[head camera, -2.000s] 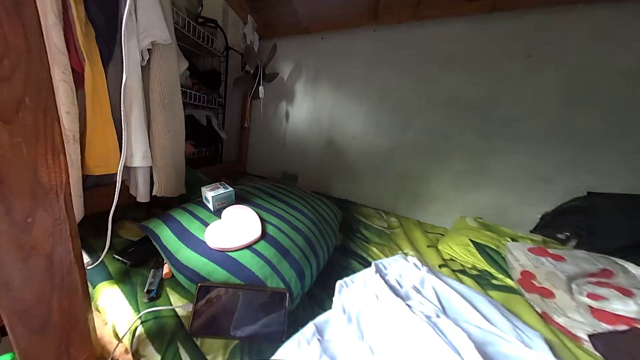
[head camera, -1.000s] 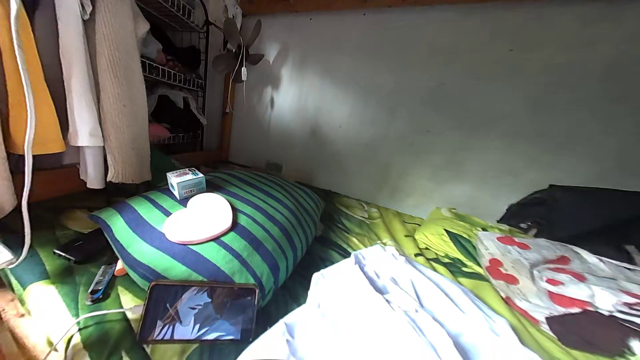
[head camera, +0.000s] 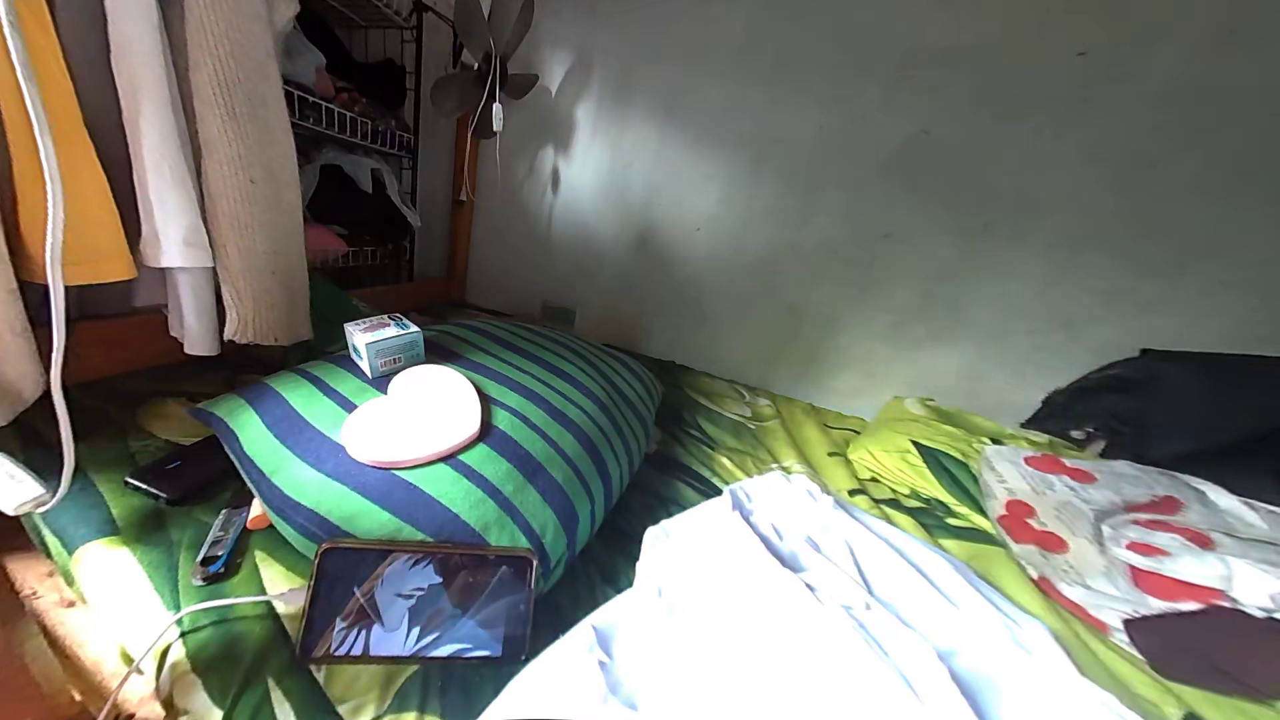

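Neither of my hands is in view. A green and navy striped pillow (head camera: 530, 430) lies on the bed, with a white heart-shaped object (head camera: 415, 418) and a small printed box (head camera: 384, 345) on top. Against the pillow's front edge leans a phone or tablet (head camera: 418, 604), its screen lit with a drawn picture and a white cable at its left side. White cloth (head camera: 790, 610) is heaped at the bottom centre. Left of the pillow are a dark phone-like object (head camera: 182, 470) and a small slim item in a clear and blue pack (head camera: 221, 541).
Clothes (head camera: 245, 170) hang at the upper left beside a wire shelf (head camera: 350, 130) with bags. A small fan (head camera: 487, 65) is mounted near the grey wall (head camera: 850, 200). Red-patterned cloth (head camera: 1120, 530) and a black bag or garment (head camera: 1180, 410) lie at the right. A white cord (head camera: 52, 240) hangs at the left.
The tablet-like device's screen was dark in the oldest frame and shows a picture now. The view has shifted, so the wooden post at the left is out of sight.
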